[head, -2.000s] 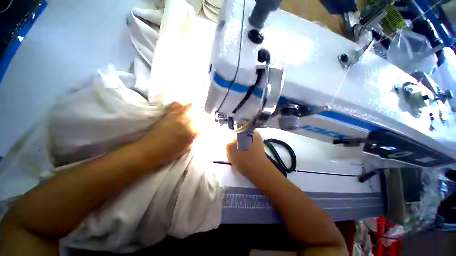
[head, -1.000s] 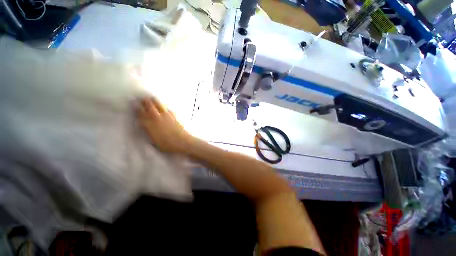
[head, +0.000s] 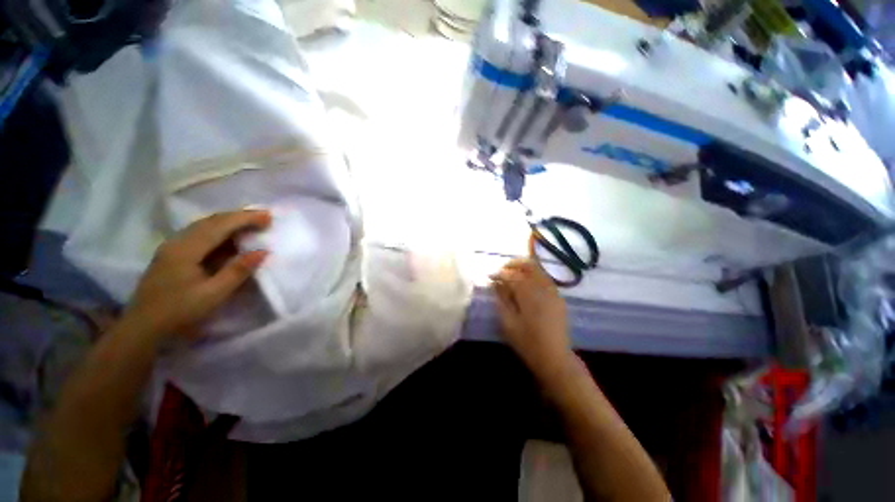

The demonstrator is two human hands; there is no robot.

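Note:
A large off-white garment [head: 407,304] lies spread over the left of the machine table and hangs over its front edge. A white flap [head: 299,245] shows on it, rounded at one side. My left hand [head: 206,270] is at this flap, thumb and fingers close around its edge. My right hand [head: 530,304] is at the table's front edge, right of the garment, fingers bent; whether it holds anything is unclear. Scissors [head: 564,249] with dark and orange loop handles lie just beyond it. The sewing machine's needle area [head: 512,181] is behind, with no cloth visibly under it.
The white machine head [head: 628,123] with a blue stripe runs to the right. A grey ruler strip [head: 667,328] lines the table front. Red crates [head: 790,431] stand below at right and lower left. Crumpled clear plastic [head: 854,324] hangs at far right.
The garment has come away from the needle and been turned and spread at left. My right hand has moved off the cloth toward the scissors. My left hand is visible on the cloth again.

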